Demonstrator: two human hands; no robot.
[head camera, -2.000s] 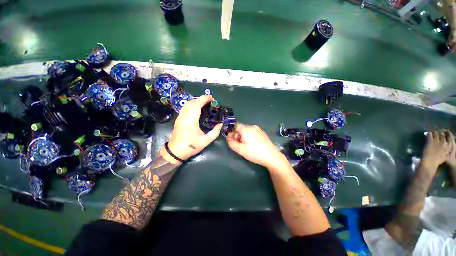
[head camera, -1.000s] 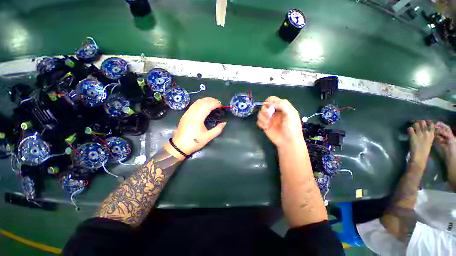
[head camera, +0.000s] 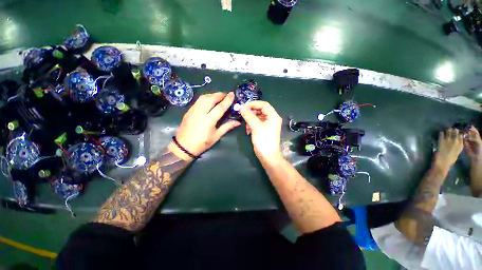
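My left hand (head camera: 203,124) is around a black housing (head camera: 232,113), which is mostly hidden by my fingers. A round circuit board (head camera: 247,92) sits at the far side of the housing, its face partly visible. My right hand (head camera: 261,124) pinches a small white connector (head camera: 237,107) at the near edge of the board. Both hands are bare and close together over the dark green bench. Whether the board is seated in the housing cannot be told.
Piled unfinished units (head camera: 84,156) lie at left, a smaller group (head camera: 330,142) at right. A black block-like part (head camera: 345,79) stands by the pale rail (head camera: 253,65). An upright black cylinder (head camera: 278,11) is on the green belt. Another person's hands (head camera: 451,147) are at far right.
The board has moved from between my hands to the housing in my left hand. My right hand has moved left with the connector. The cylinder on the belt has shifted left.
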